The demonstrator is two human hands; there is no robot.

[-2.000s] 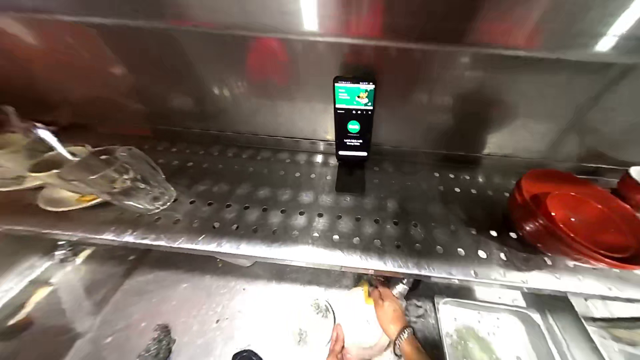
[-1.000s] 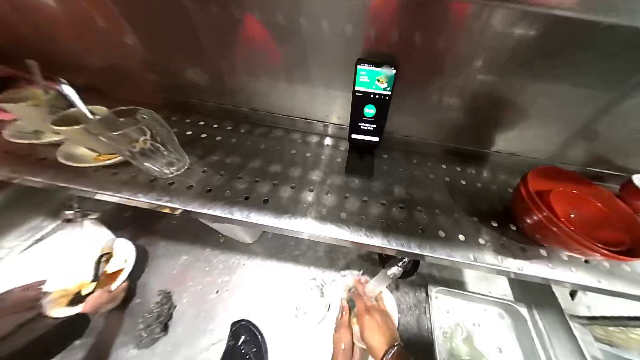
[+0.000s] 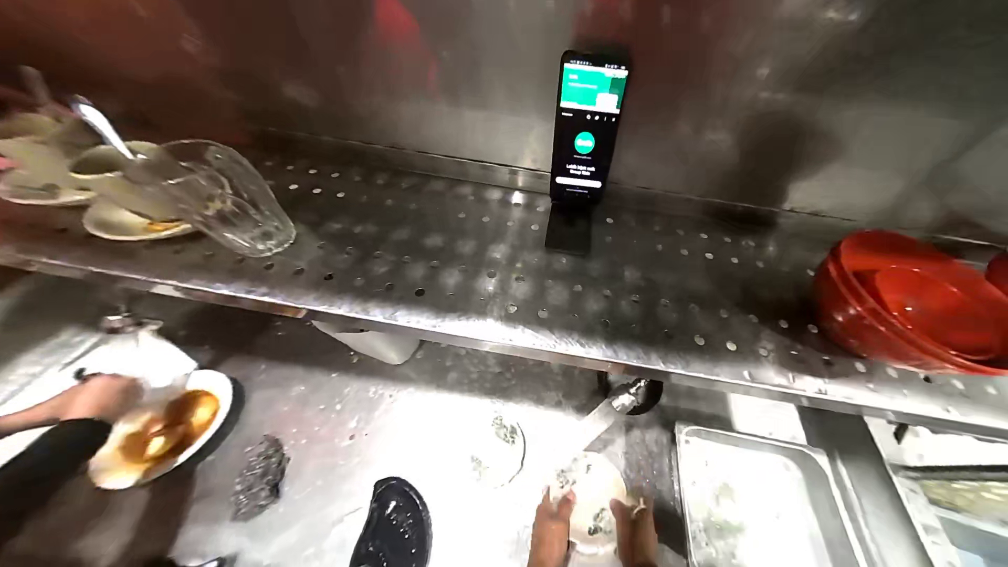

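Low in the head view, my left hand grips the left side of a white plate that bears a floral pattern. My right hand is at the plate's right side, its fingers on the rim. A stream of water from a metal faucet falls at the plate's far edge. Just left of my hands lies another patterned white plate on the metal surface. A black, curved, wet object stands farther left, near a dark scouring pad.
A perforated metal shelf crosses above the work, holding a phone, clear glass, cups and saucers, and red bowls. A metal tray sits at right. At far left, another person's hand is by a plate with brown sauce.
My right hand has moved from the faucet area down to the plate's right side. Another person's hands and a sauced plate have come into view at the left. Water now runs from the faucet.
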